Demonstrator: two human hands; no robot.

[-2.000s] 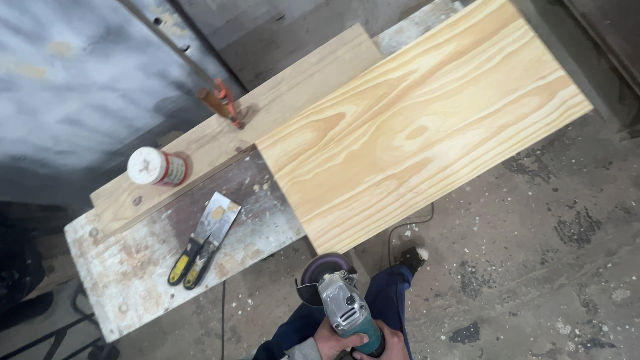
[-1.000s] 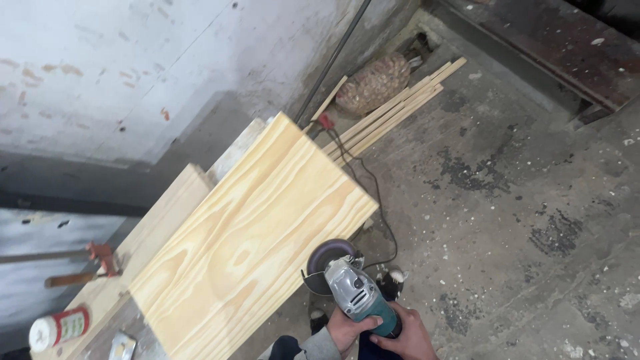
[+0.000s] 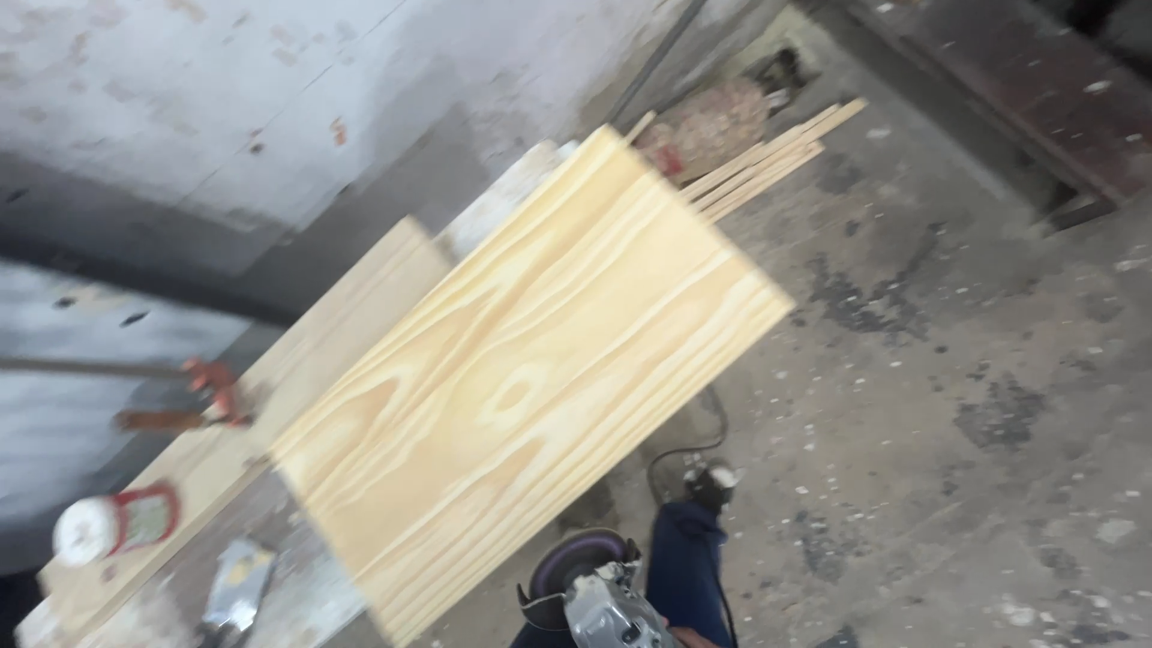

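Observation:
An angle grinder (image 3: 616, 616) with a grey metal head and a dark disc (image 3: 580, 562) shows at the bottom edge, beside the near edge of a pale wood-grained board (image 3: 531, 378). A small part of one hand, seemingly my right hand (image 3: 691, 637), touches the grinder's body at the frame's lower edge; its grip is mostly cut off. My left hand is out of the picture. The disc is below the board and apart from it in the view. The board lies on a paint-spattered bench.
On the bench's left are a white-lidded container (image 3: 117, 524), a putty knife blade (image 3: 238, 585) and an orange clamp (image 3: 216, 391) on a narrower plank (image 3: 333, 315). Wooden strips (image 3: 756, 171) and a filled mesh sack (image 3: 711, 126) lie beyond the board. A cord (image 3: 720, 423) runs along the floor.
The view has swung well to the right and back partway. Both hands showed on the grinder earlier; now the grinder sits lower, and only a bit of one hand shows.

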